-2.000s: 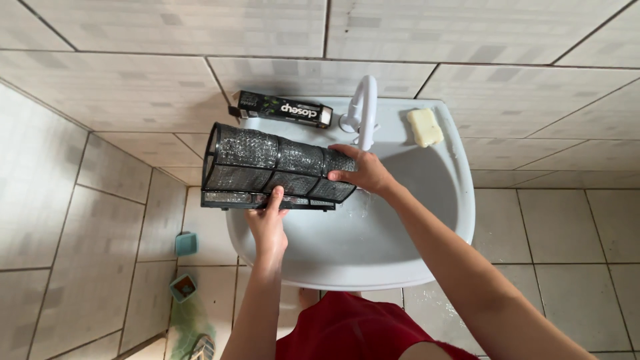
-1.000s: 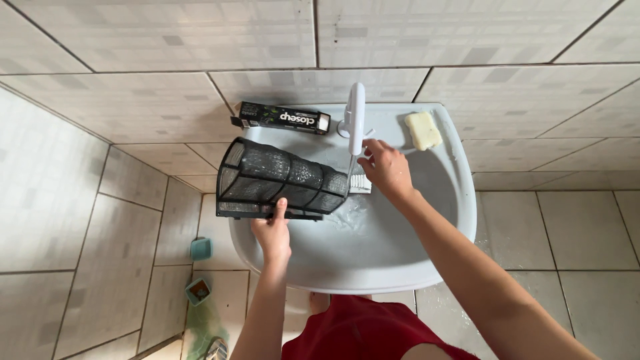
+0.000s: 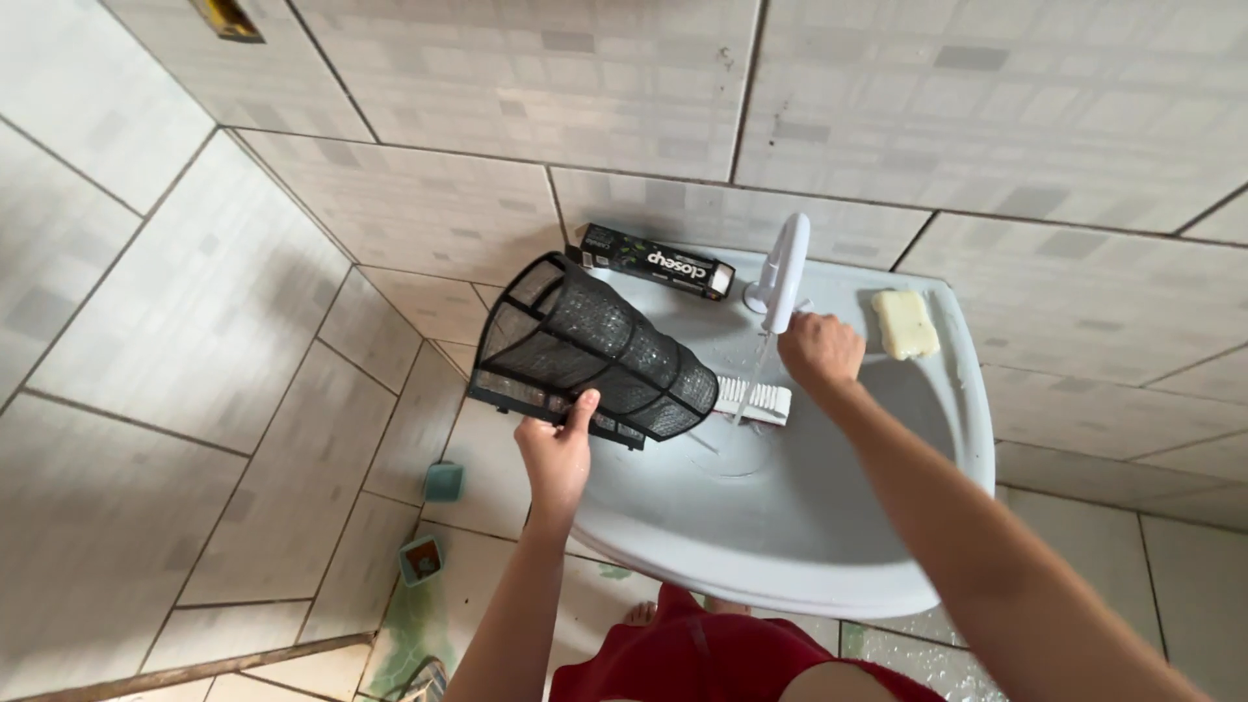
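My left hand [image 3: 561, 453] grips the lower edge of a curved black mesh filter [image 3: 609, 351], a wet air-conditioner-type screen in a plastic frame, tilted over the left side of the washbasin [image 3: 829, 526]. My right hand [image 3: 822, 351] is closed at the base of the white faucet [image 3: 787, 273], apparently on its handle, which it mostly hides. A thin stream of water falls from the spout onto a white-bristled brush [image 3: 756, 400] lying in the basin, just right of the filter's end.
A black Closeup toothpaste box [image 3: 658, 261] lies on the basin's back left ledge. A pale yellow soap bar [image 3: 906, 324] rests on the right ledge. Tiled walls stand behind and to the left. Two small green containers [image 3: 444, 482] are on the floor at left.
My right hand has gone from the filter to the faucet's base. The filter has tilted, its right end now lower. The brush, hidden two seconds ago, shows in the basin.
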